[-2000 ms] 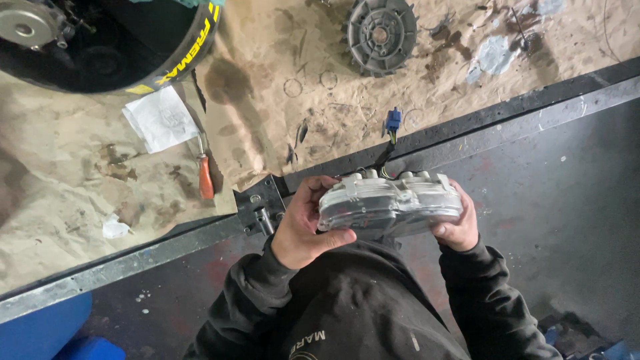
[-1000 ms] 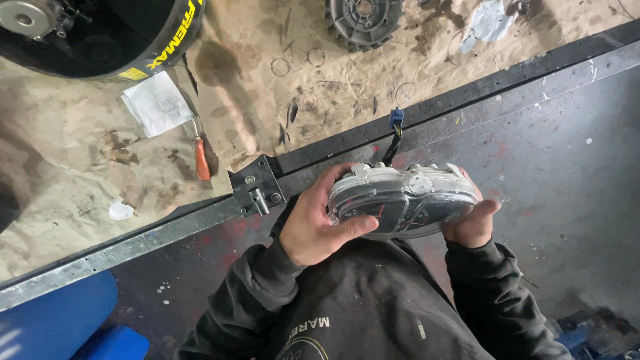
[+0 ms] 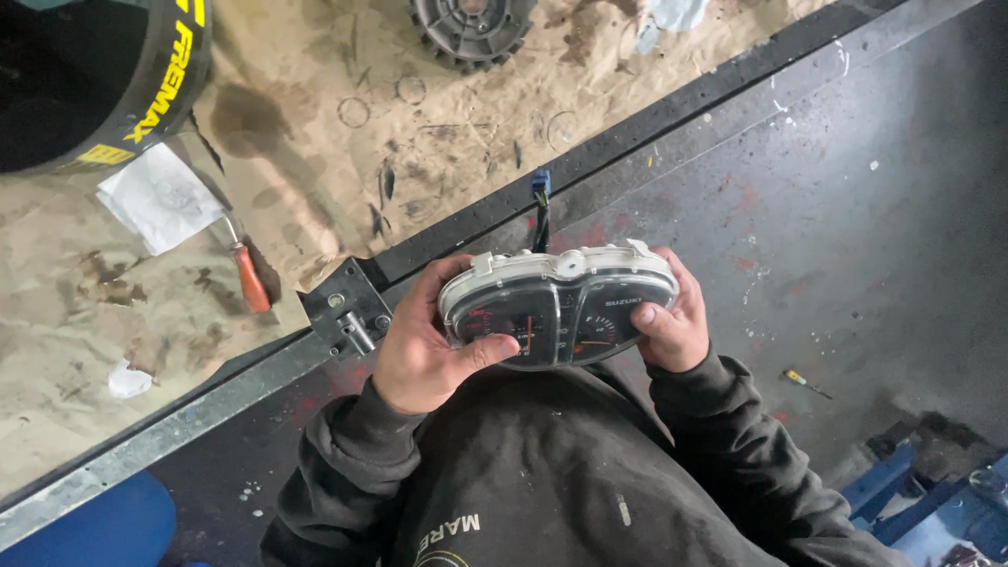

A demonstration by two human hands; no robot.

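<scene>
A Suzuki instrument cluster (image 3: 561, 311) with a clear cover and a pale plastic housing is held in front of my torso, its dials facing up toward me. My left hand (image 3: 433, 339) grips its left end, the thumb lying across the clear cover over the speedometer. On the right end, my right hand (image 3: 673, 319) holds the housing with its thumb on the cover beside the fuel gauge. Behind the cluster, a blue connector (image 3: 541, 183) on a dark wire bundle rests at the bench edge. Where the wires end behind the housing is hidden.
Brown paper (image 3: 315, 157) covers the bench, with a hooked tool with a red handle (image 3: 252, 279), a folded white paper (image 3: 161, 198), a finned round metal part (image 3: 474, 24) and a black round tray (image 3: 169, 94). A metal bracket (image 3: 346, 307) sits at the edge. A small screwdriver (image 3: 805, 383) lies on the floor.
The cluster has tilted so that its dial face shows more fully; two seconds ago it was seen mostly edge-on. My right thumb has come onto the clear cover. Both hands keep their hold.
</scene>
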